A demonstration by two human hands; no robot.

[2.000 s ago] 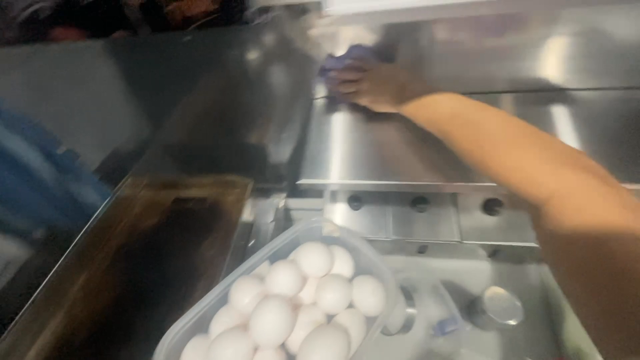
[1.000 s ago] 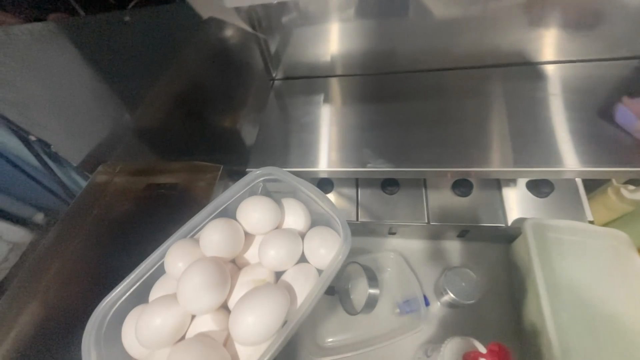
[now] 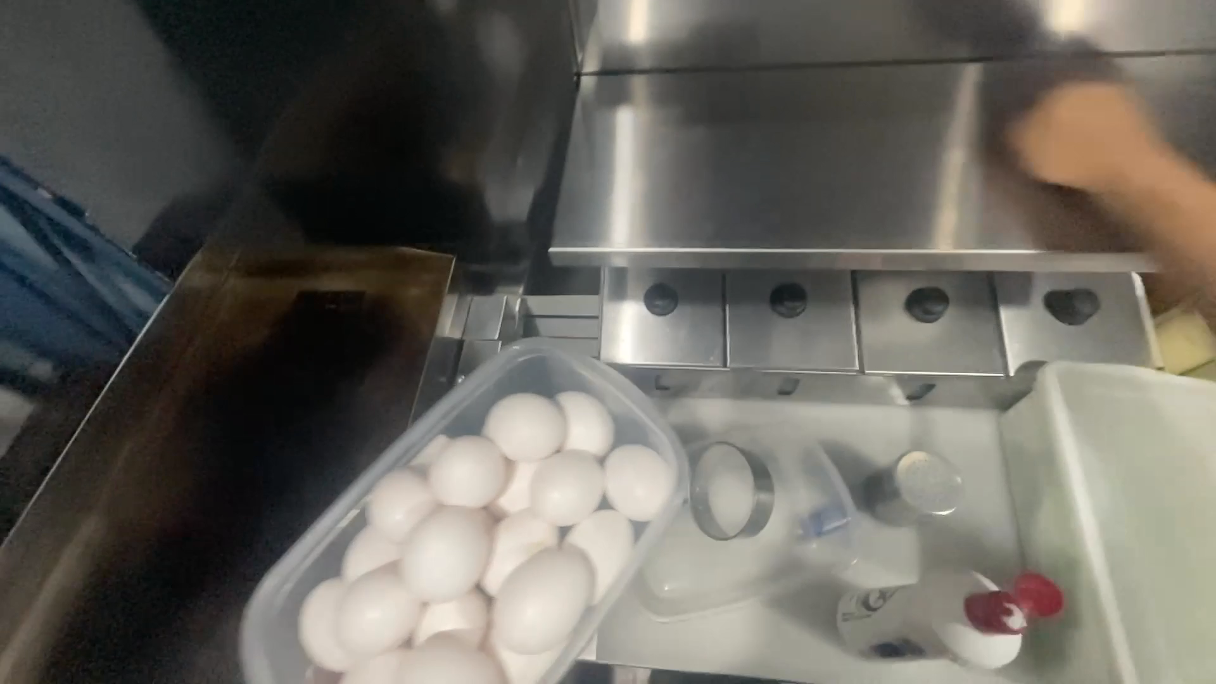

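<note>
My right hand (image 3: 1088,142) reaches in from the right edge, over the stainless steel shelf (image 3: 779,171). Motion blur hides its fingers, and whether it holds a cloth cannot be told. My left hand is out of view. Below the shelf is a row of steel container lids with black knobs (image 3: 788,300). Nearer, a clear plastic container (image 3: 665,418) full of white eggs (image 3: 541,598) stands at an angle. Right of it are a metal ring (image 3: 731,489), a clear plastic lid (image 3: 712,579) and a metal shaker (image 3: 926,484).
A white bottle (image 3: 902,622) with a red flip cap is at the lower right, beside a pale green plastic bin (image 3: 1121,513). A dark, brown-edged tray or pan (image 3: 323,380) lies to the left. Blue fabric (image 3: 66,256) shows at the far left.
Two seconds ago my right hand pressed a purple-blue cloth on the steel at the shelf's left end; now it is over the right part. The view has shifted.
</note>
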